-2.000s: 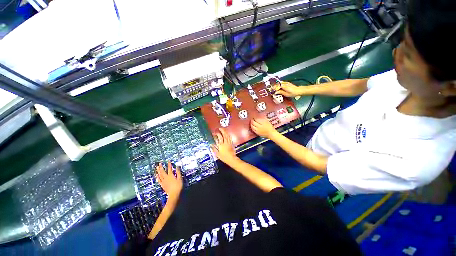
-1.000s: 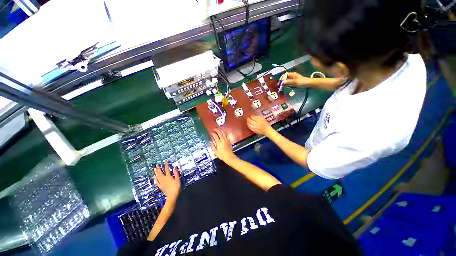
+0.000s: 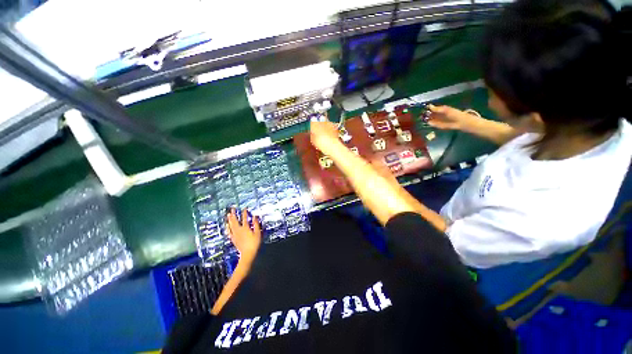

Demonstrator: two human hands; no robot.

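Note:
The reddish-brown test board (image 3: 355, 181) lies in front, with pale round sockets on its near half and small white and metal pieces behind. My right hand (image 3: 323, 133) reaches over its back left corner, by pale connectors near the white tester; whether its fingers hold anything is too small to tell. My forearm covers part of the board. A clear blister tray (image 3: 232, 181) lies directly left of the board. My left hand (image 3: 244, 234) rests on the tray's near part with fingers apart and nothing visible in it.
The white tester (image 3: 291, 88) and dark monitor (image 3: 378, 59) stand behind the board. A person in white (image 3: 547, 193) is at right, one hand near the board's back right corner. Another clear tray (image 3: 80, 252) lies far left. A blue crate (image 3: 165, 294) sits below the bench edge.
My right hand has moved from the board's near left edge to its back left corner. My left hand stays on the tray. The other person's nearer hand is now hidden behind my forearm.

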